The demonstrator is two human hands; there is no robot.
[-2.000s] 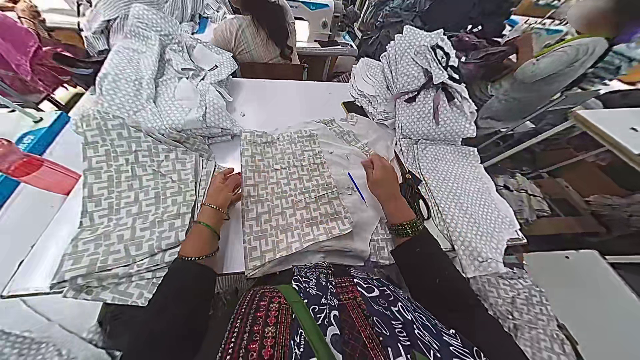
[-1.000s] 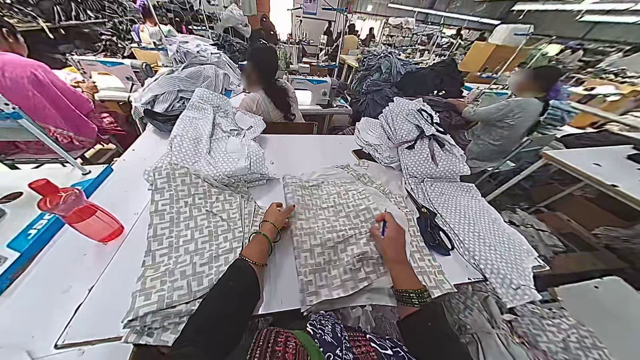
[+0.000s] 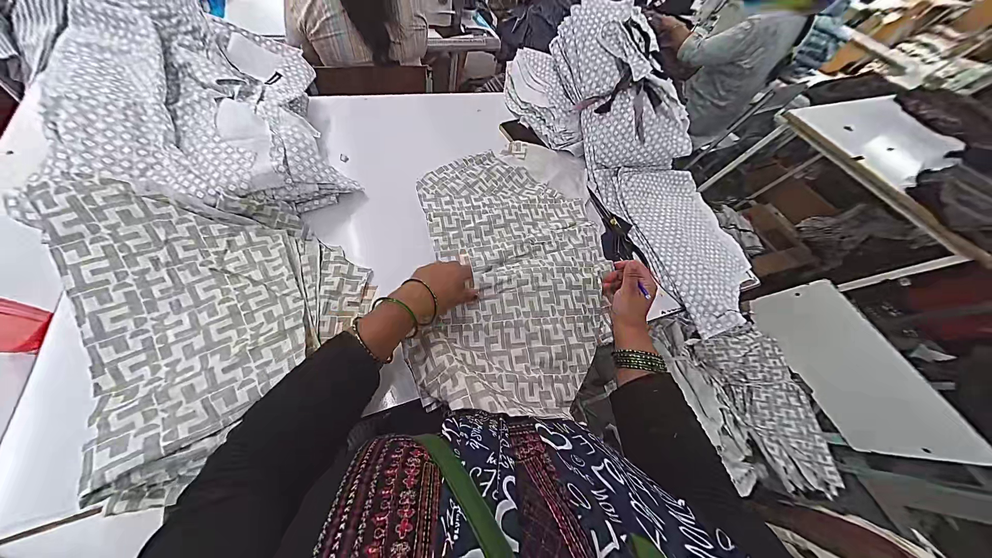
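Observation:
A cut fabric panel with a grey and cream geometric print [image 3: 519,333] lies on the white table in front of me. My left hand [image 3: 446,288] pinches its left edge about midway up. At the panel's right edge, my right hand [image 3: 632,293] holds the fabric's border between its fingers, with a blue pen [image 3: 643,291] also in that hand. Black-handled scissors [image 3: 616,225] lie just beyond my right hand, partly under the cloth. To the left is a stack of panels in the same print [image 3: 178,325].
Grey-white dotted fabric is heaped at the back left [image 3: 116,101], and a tied bundle of it [image 3: 628,101] stands at the back right. The white tabletop [image 3: 387,147] shows between them. People sit beyond the table. A red translucent object [image 3: 22,325] is at the far left.
The view has tilted down. The pen lay on the pale cloth two seconds ago and is now in my right hand. That hand has moved to the printed panel's right edge.

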